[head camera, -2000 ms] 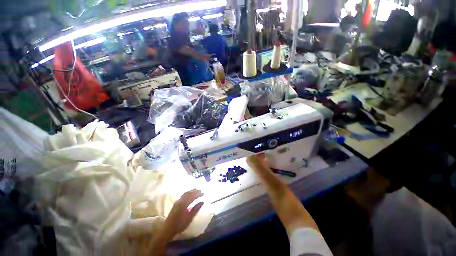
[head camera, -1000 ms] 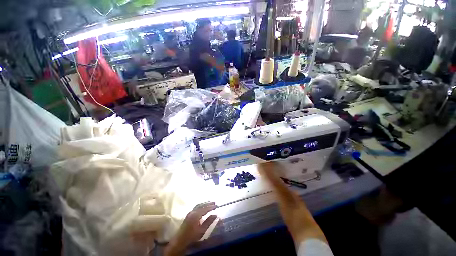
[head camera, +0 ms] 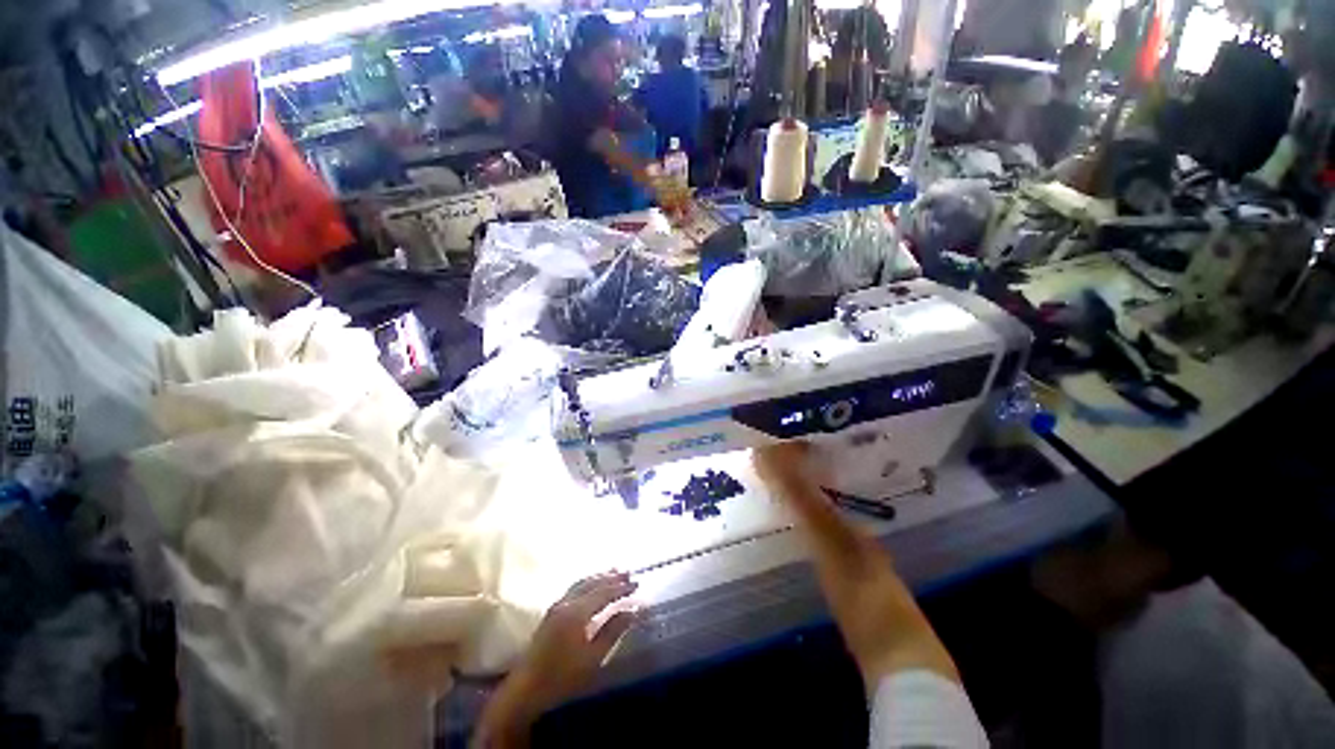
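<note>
Cream-white fabric (head camera: 315, 505) is heaped left of the needle and runs under the bright lamp, where detail is washed out. My left hand (head camera: 583, 626) lies at the table's front edge beside the fabric, fingers apart; whether it pinches cloth is not clear. My right hand (head camera: 783, 465) is raised in front of the white sewing machine head (head camera: 791, 388), below its panel; its fingers are blurred and I cannot tell whether they hold anything. Small dark labels (head camera: 704, 493) lie in a loose pile on the machine bed. Dark thread snips (head camera: 858, 503) lie right of my right wrist.
Thread cones (head camera: 785, 161) stand behind the head. Clear plastic bags (head camera: 586, 278) lie behind the machine. A white printed bag (head camera: 66, 366) hangs at left. A person (head camera: 593, 125) stands in the background. A blurred white sleeve (head camera: 1223, 666) shows at lower right.
The camera view has shifted, moving the scene in the picture. My hands keep nearly the same places at the table edge and in front of the machine head. The background person's arm has moved.
</note>
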